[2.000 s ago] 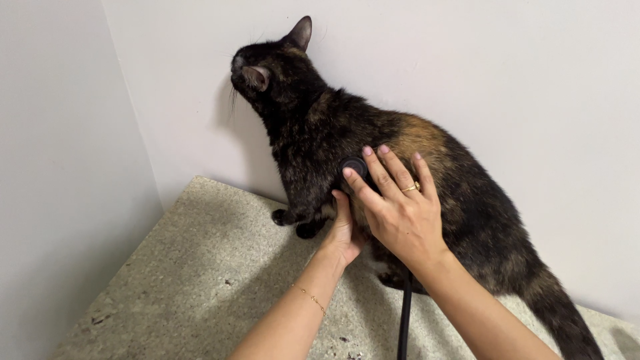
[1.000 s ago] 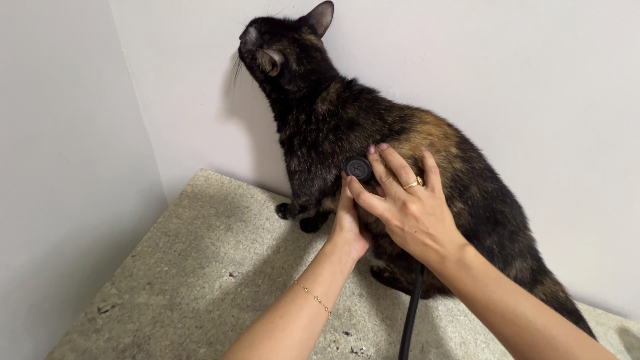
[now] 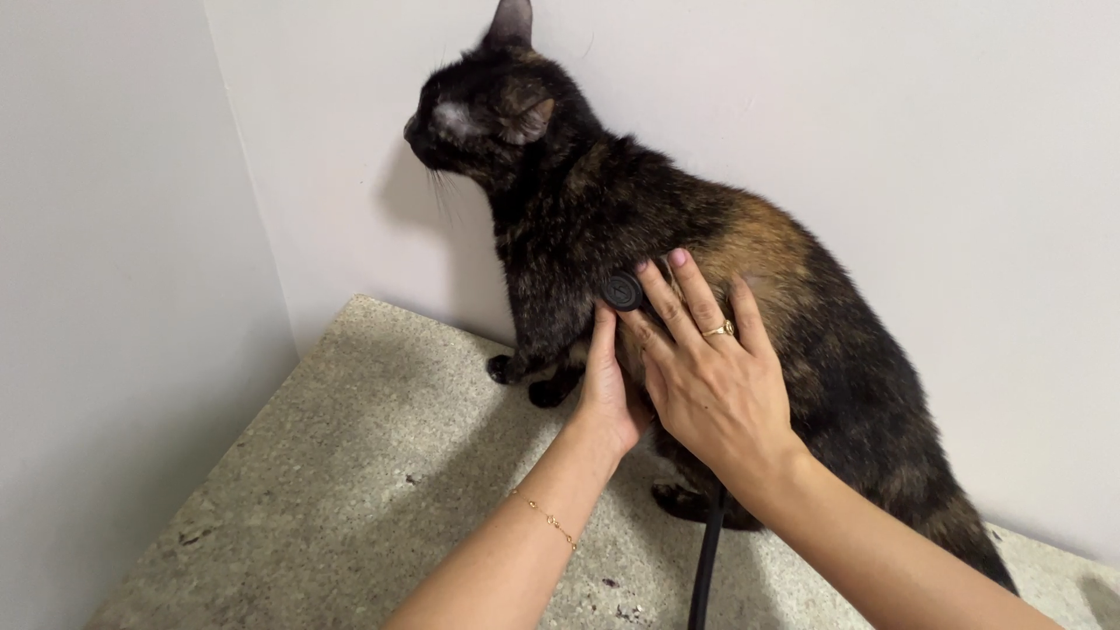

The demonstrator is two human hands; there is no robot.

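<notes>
A tortoiseshell cat (image 3: 595,201), dark with an orange patch on its back, stands or crouches on a speckled stone tabletop, facing left. Against its side lies the round black chest piece of a stethoscope (image 3: 622,290). My right hand (image 3: 713,376), with a ring, rests on the cat's flank; its fingers are spread and the foremost ones touch the chest piece. Below it my left hand (image 3: 611,385) is at the cat's chest and belly, its thumb at the lower edge of the chest piece and its other fingers hidden. Black tubing (image 3: 707,560) hangs from under my right wrist.
The speckled stone tabletop (image 3: 350,455) has its left edge beside a grey wall (image 3: 114,262). A pale wall (image 3: 919,157) rises right behind the cat, and the two walls meet in a corner at the left.
The cat's head, raised in the earlier frames, has come down and now faces left. Both hands remain at its side around the chest piece.
</notes>
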